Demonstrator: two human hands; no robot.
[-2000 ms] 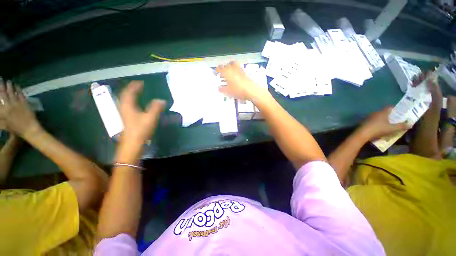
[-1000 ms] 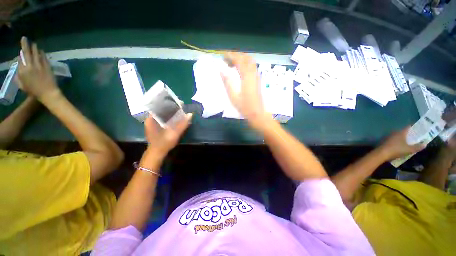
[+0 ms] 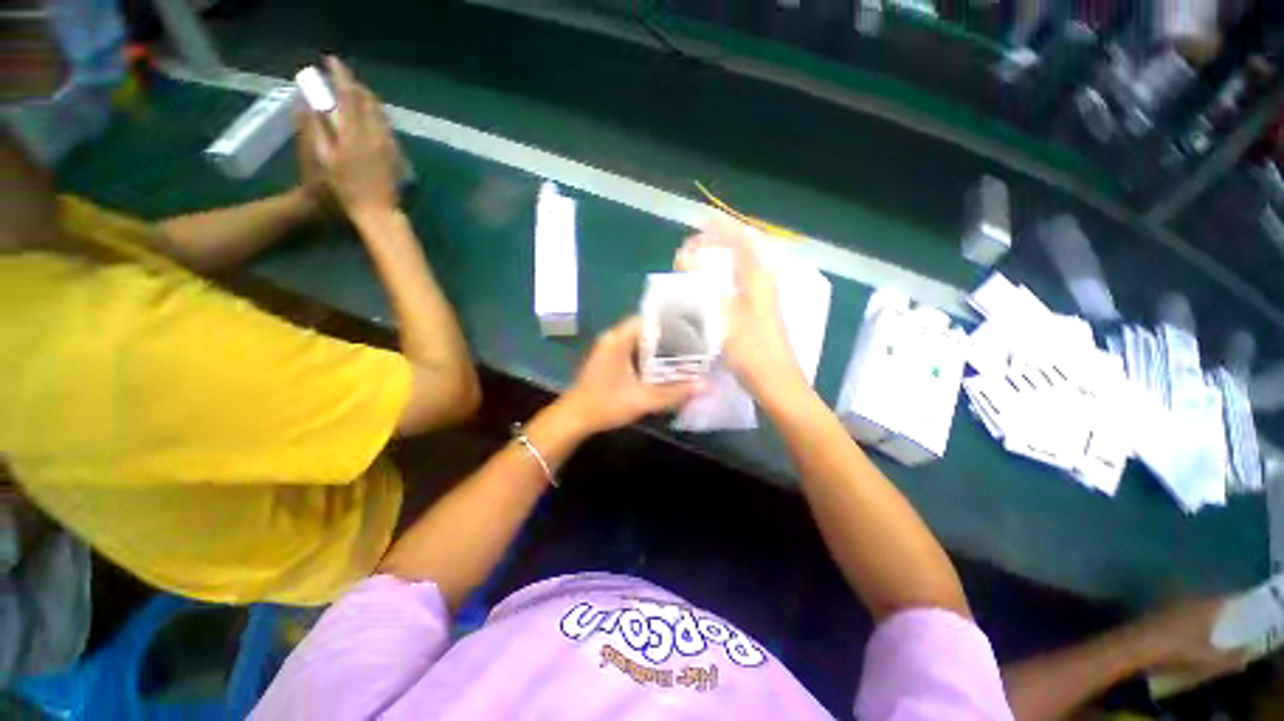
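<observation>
My left hand (image 3: 620,380) holds an open white carton (image 3: 679,333), its grey-brown inside facing me. My right hand (image 3: 746,303) is at the carton's right side, its fingers around a small white piece (image 3: 715,268) at the mouth; blur hides whether this is a folded leaflet or a flap. White leaflets (image 3: 803,317) lie under and beside my right hand. A closed white carton (image 3: 558,265) lies to the left. More white cartons (image 3: 901,378) lie side by side to the right.
A fanned pile of printed papers (image 3: 1049,387) lies at right. A pale strip (image 3: 493,158) with a yellow cord (image 3: 753,217) edges the worktop. A single carton (image 3: 987,221) stands on the dark belt beyond. A person in yellow (image 3: 197,409) works at left; another person's hand (image 3: 1190,641) is at lower right.
The view has turned, shifting the worktop. My left hand has taken hold of an open carton since the earliest frame. My right hand has moved from the leaflets to the carton's mouth.
</observation>
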